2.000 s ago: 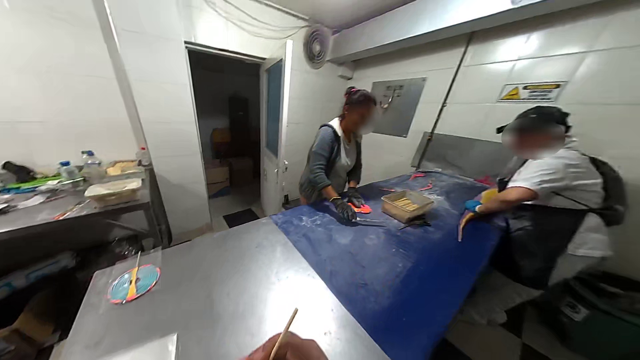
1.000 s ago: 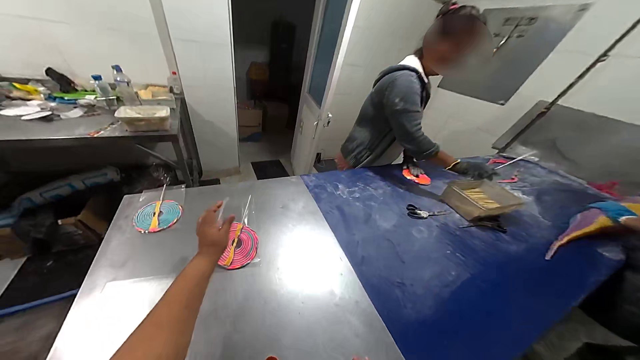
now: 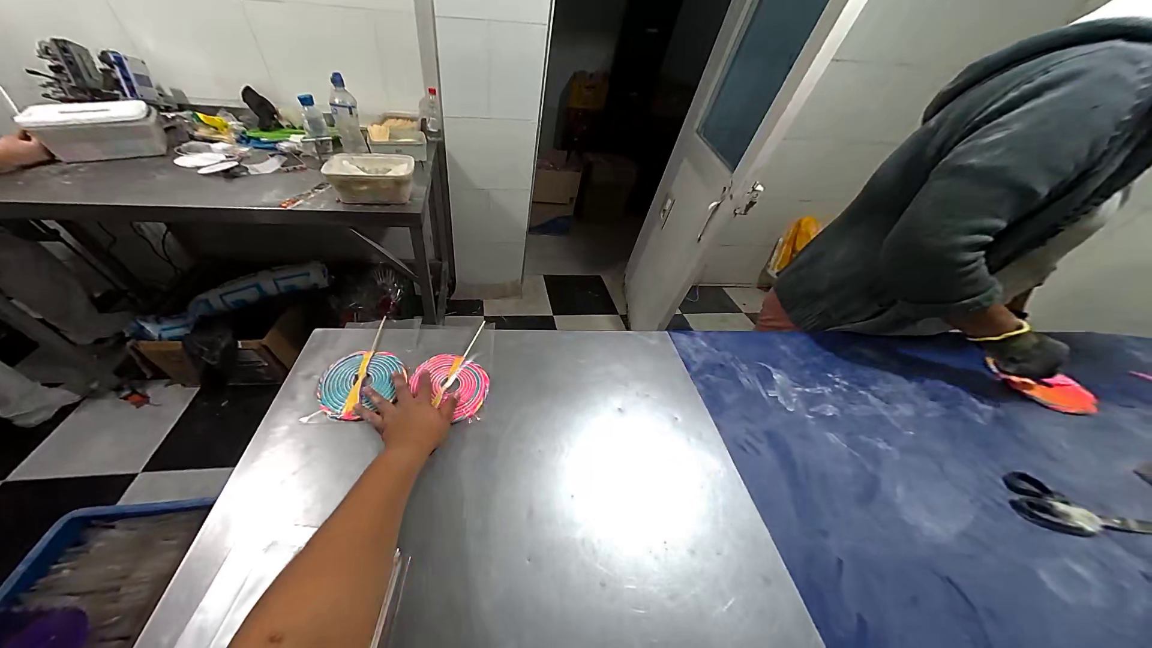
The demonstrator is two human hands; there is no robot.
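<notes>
My left hand [image 3: 414, 418] reaches over the steel table [image 3: 576, 540] with its fingers spread, palm down. Its fingertips rest between two flat spiral lollipops in clear wrappers, touching or just above their inner edges. The blue-and-white spiral lollipop [image 3: 385, 371] lies on the left, the pink one [image 3: 472, 389] on the right. Each has a pale stick pointing away and a yellow-orange strip across it. Part of both lollipops is hidden by the hand. Clear plastic [image 3: 392, 598] shows beside my forearm. My right hand is out of view.
A co-worker's gloved hand [image 3: 1035, 354] holds an orange-pink piece [image 3: 1062, 393] on the blue table covering [image 3: 882, 504], near black-handled scissors [image 3: 1053, 508]. A side table [image 3: 216, 193] bears tubs and bottles. A blue-rimmed crate [image 3: 117, 511] stands at the lower left.
The pink lollipop now lies close beside the blue one; one second ago they were farther apart. My left hand has moved left with it. The view has swung left and down.
</notes>
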